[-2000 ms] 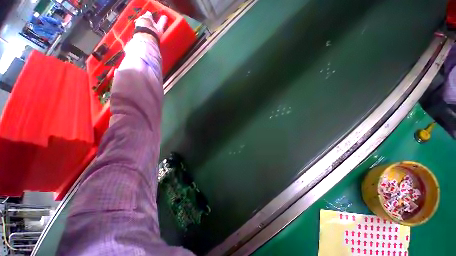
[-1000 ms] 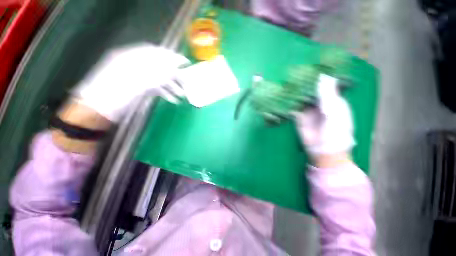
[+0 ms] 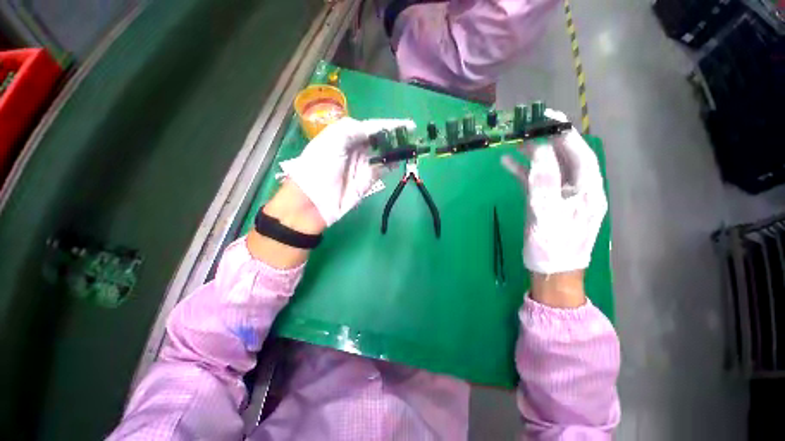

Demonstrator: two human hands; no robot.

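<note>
A green circuit board panel (image 3: 469, 133) is held up above the green mat (image 3: 396, 284), seen nearly edge-on. Its upright dark cylinders point away from me and black connectors line its near edge. My left hand (image 3: 340, 168), in a white glove with a black band at the wrist, grips the panel's left end. My right hand (image 3: 564, 202), also in a white glove, grips its right end. Side cutters (image 3: 412, 194) lie below the panel with handles spread. Black tweezers (image 3: 497, 245) lie on the mat to the right.
A yellow tape roll (image 3: 320, 107) stands at the mat's back left. The conveyor belt (image 3: 172, 172) on the left carries another board panel (image 3: 99, 271). A red bin (image 3: 30, 99) is at far left. Another person's sleeve (image 3: 469, 43) is beyond the mat. Black crates (image 3: 740, 103) stand at right.
The view has swung from the belt and red bins to the mat. My left hand has come from the bins to the panel's left end. The panel, earlier only in my right hand, is now raised between both.
</note>
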